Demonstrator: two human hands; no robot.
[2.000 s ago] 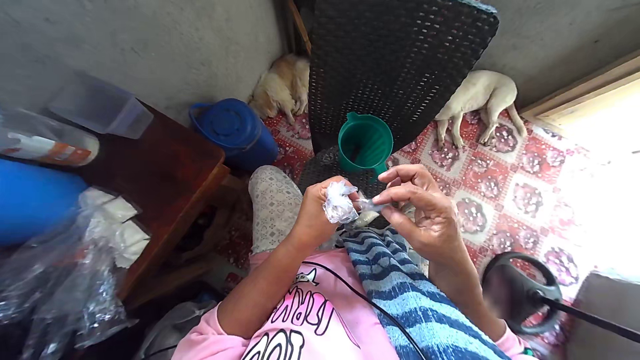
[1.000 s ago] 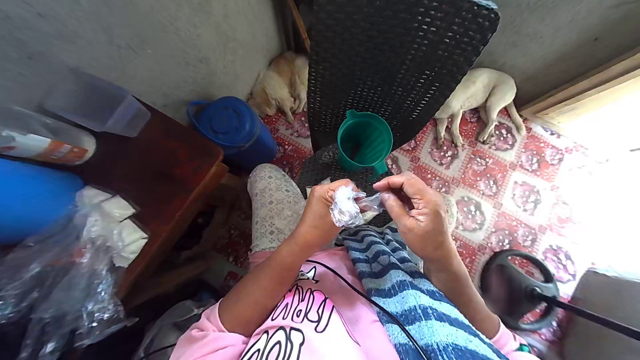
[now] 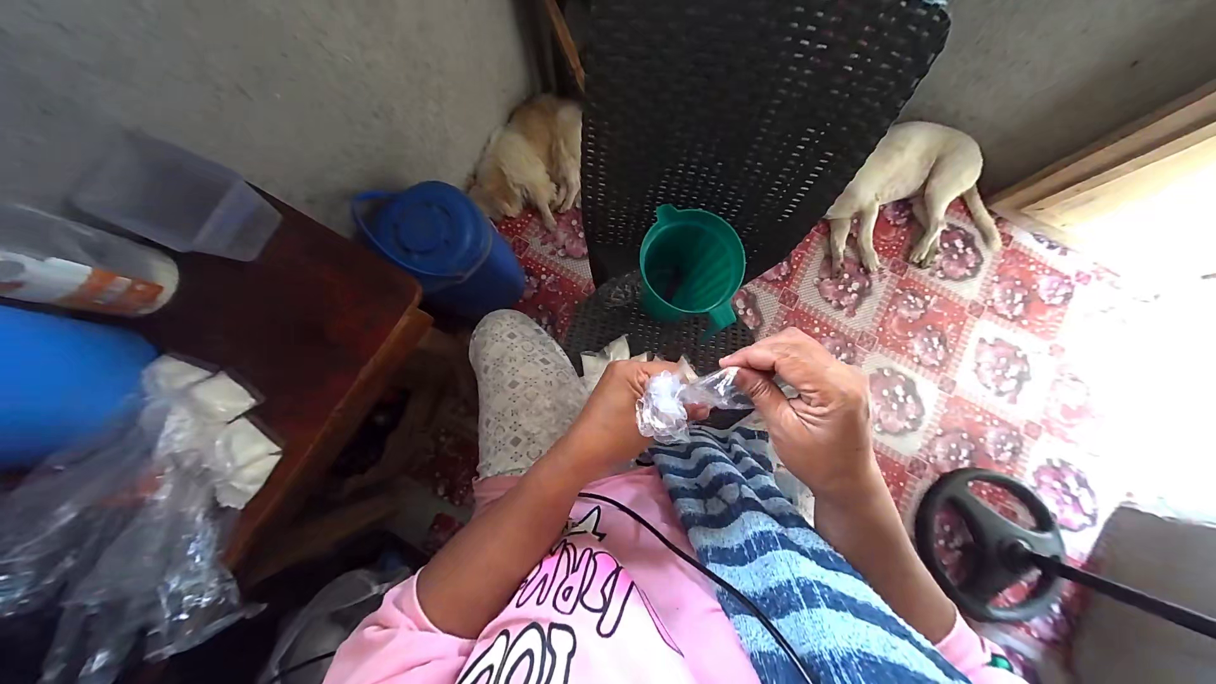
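My left hand [image 3: 617, 413] is closed on a bunch of clear plastic film [image 3: 663, 408], crumpled and whitish, at the centre of the view. Thumb and fingers of my right hand [image 3: 807, 404] pinch the thin end of the same plastic, which stretches between the two hands. Just beyond them a green plastic pitcher [image 3: 692, 261] stands on the seat of a black woven chair [image 3: 731, 104]; its inside is dark. Small white filled packets [image 3: 613, 359] lie on the seat, partly hidden behind my left hand. A blue striped towel [image 3: 750, 513] lies over my lap.
At left, a brown wooden table [image 3: 285, 313] bears a clear plastic container [image 3: 204, 209], white packets [image 3: 223, 399] and loose plastic bags [image 3: 142, 541]. A blue lidded jug [image 3: 446, 247] stands beside it. Two dogs [image 3: 537, 157] [image 3: 912, 180] lie on the floor. A black wheel-shaped base [image 3: 993, 541] is at right.
My right hand has shifted slightly away from my left, and more of the plastic shows drawn out between them. Both hands keep their hold.
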